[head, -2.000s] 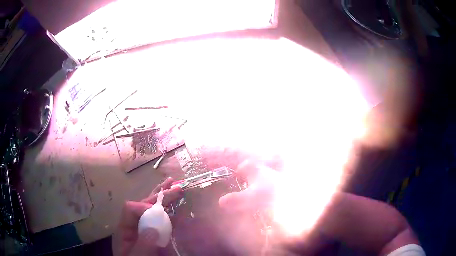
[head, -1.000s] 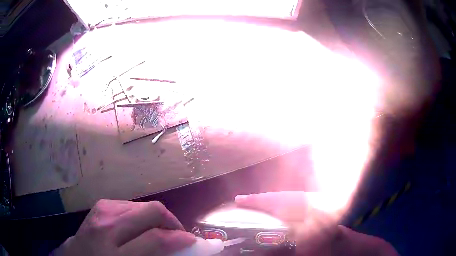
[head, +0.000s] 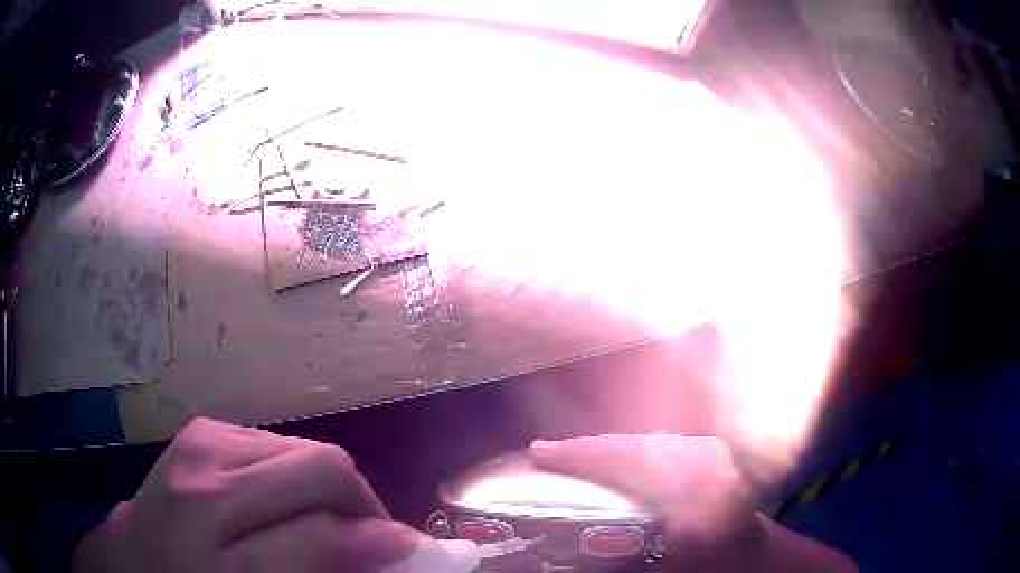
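The car-shaped housing (head: 548, 504) is at the bottom centre, with a bright white top and two red oval lights on the side facing me. My right hand (head: 649, 476) grips its right side, partly lost in glare. My left hand (head: 257, 509) is closed around the white glue bottle (head: 447, 554). The bottle's thin nozzle points right, at the housing's face between the two lights. The bottle's body is mostly hidden by my fingers and the picture's edge. I cannot make out a trim piece.
The cardboard-covered bench (head: 246, 358) lies ahead, whitened by strong glare. Thin sticks (head: 356, 152) lie around a stained square pad (head: 293, 263). Wrinkled clear tape (head: 421, 297) is to its right. A dark glossy housing (head: 90, 123) is at far left. Yellow-black floor tape (head: 833, 476) shows at lower right.
My hands have come down and toward me, off the bench area. The thin silvery piece seen earlier between them no longer shows. The housing is now in my right hand, the bottle's nozzle at it.
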